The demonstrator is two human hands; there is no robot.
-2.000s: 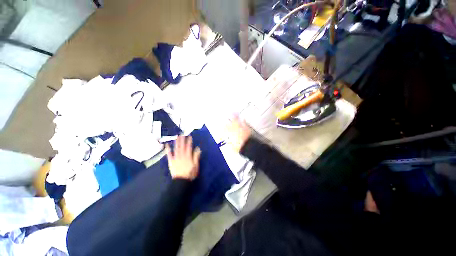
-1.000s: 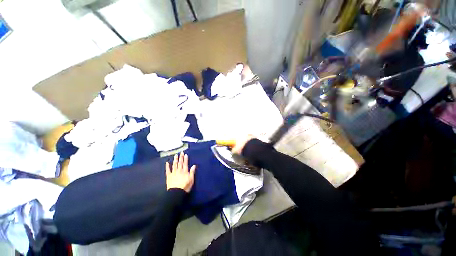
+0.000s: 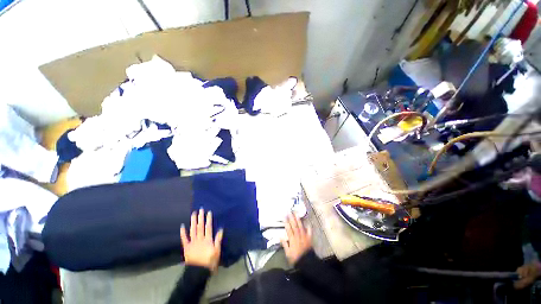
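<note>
The navy garment piece point(image 3: 228, 205) wraps the right end of the charcoal padded board point(image 3: 118, 222). My left hand point(image 3: 202, 242) lies flat with spread fingers at the navy cloth's left front edge. My right hand point(image 3: 298, 238) is on the white cloth part point(image 3: 274, 236) at the board's right end, fingers extended; whether it pinches the cloth is unclear. The steam iron point(image 3: 371, 215) with its orange-yellow handle is parked on the pale rest point(image 3: 332, 181), right of my right hand, with no hand on it.
A crumpled white and navy garment pile point(image 3: 154, 113) with a blue item point(image 3: 137, 165) lies behind the board. A flat white layer point(image 3: 276, 142) is right of it. A cardboard sheet point(image 3: 190, 50) stands behind. Pale shirts point(image 3: 21, 148) are at far left. Another person's hand point(image 3: 527, 275) shows at far right.
The iron has gone from my right hand at the garment back to the rest. My right hand has moved toward the front edge, and my left hand has slid frontward on the cloth.
</note>
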